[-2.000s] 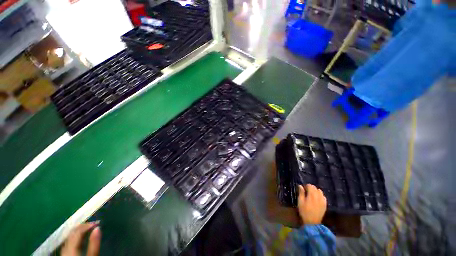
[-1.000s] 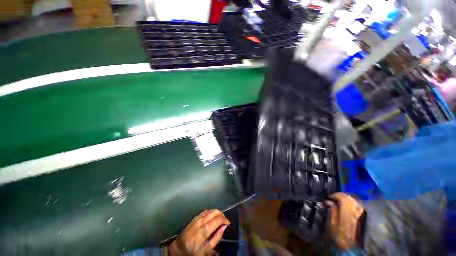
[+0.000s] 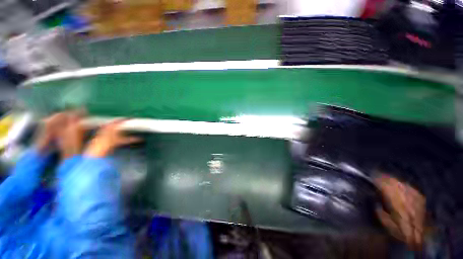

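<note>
The frame is strongly blurred. A black compartment tray (image 3: 330, 195) lies at the right end of the near green bench, its front pockets shining. More black tray surface extends behind it towards the right edge; I cannot tell how many trays there are. My right hand (image 3: 403, 207) is over the tray's right front part, touching or very near it. Blur hides whether its fingers grip the tray. My left hand is not in view.
Another person's hands (image 3: 104, 139) in blue sleeves work at the bench's left. The green conveyor (image 3: 203, 96) with white rails (image 3: 193, 126) runs across. A black ribbed tray (image 3: 330, 43) stands beyond it. Pale scraps (image 3: 216, 164) lie on the near bench (image 3: 177, 187).
The view has swung left, bringing the neighbour's arms in. The tray raised in my right hand is now low, at bench level. My left hand has left the picture.
</note>
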